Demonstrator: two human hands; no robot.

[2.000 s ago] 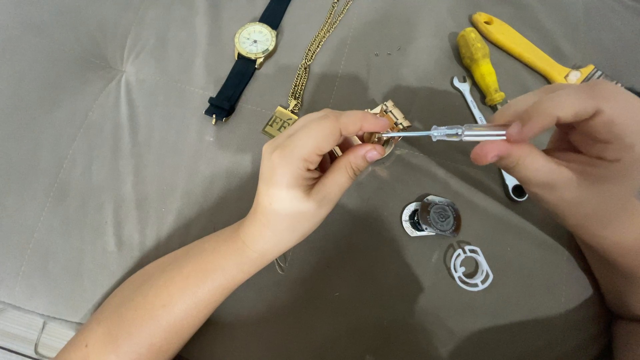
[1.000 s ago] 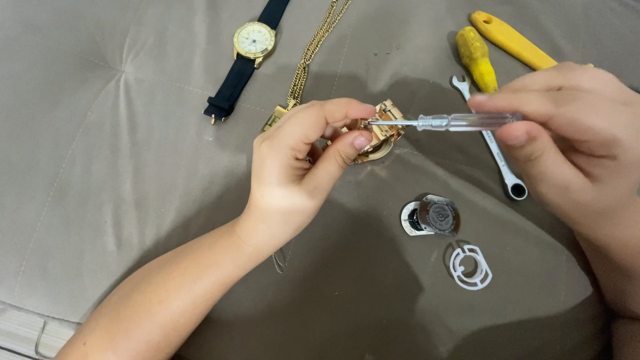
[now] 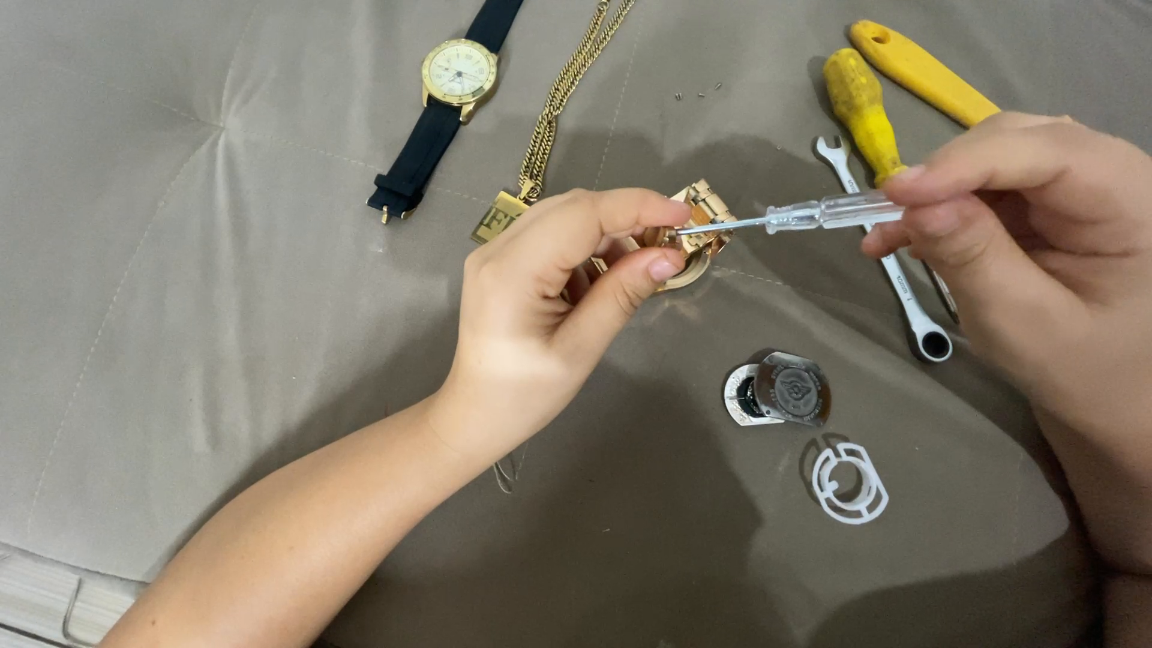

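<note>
My left hand (image 3: 558, 279) pinches a gold-coloured metal watch (image 3: 706, 220) between thumb and fingers, its bracelet folded up and a round case ring showing below. Most of the watch is hidden by the fingers. In my right hand (image 3: 1017, 234) is a small screwdriver with a clear plastic handle (image 3: 837, 211), held nearly level. Its thin tip reaches the watch beside my left fingertips. Below and right of the watch lie a metal watch case back (image 3: 794, 389), overlapping a silvery part (image 3: 745, 396), and a white plastic movement ring (image 3: 850, 483).
On the grey-brown tufted cloth lie a gold watch with a black strap (image 3: 459, 72), a gold chain (image 3: 551, 117) with a square pendant (image 3: 499, 216), a combination wrench (image 3: 904, 292), a yellow-handled tool (image 3: 859, 103) and another yellow handle (image 3: 927, 72). Several tiny pins (image 3: 701, 94) sit near the top.
My right hand has shifted its hold on the screwdriver, whose handle sat deeper under the fingers a second ago. The watch's bracelet has tilted slightly in my left hand.
</note>
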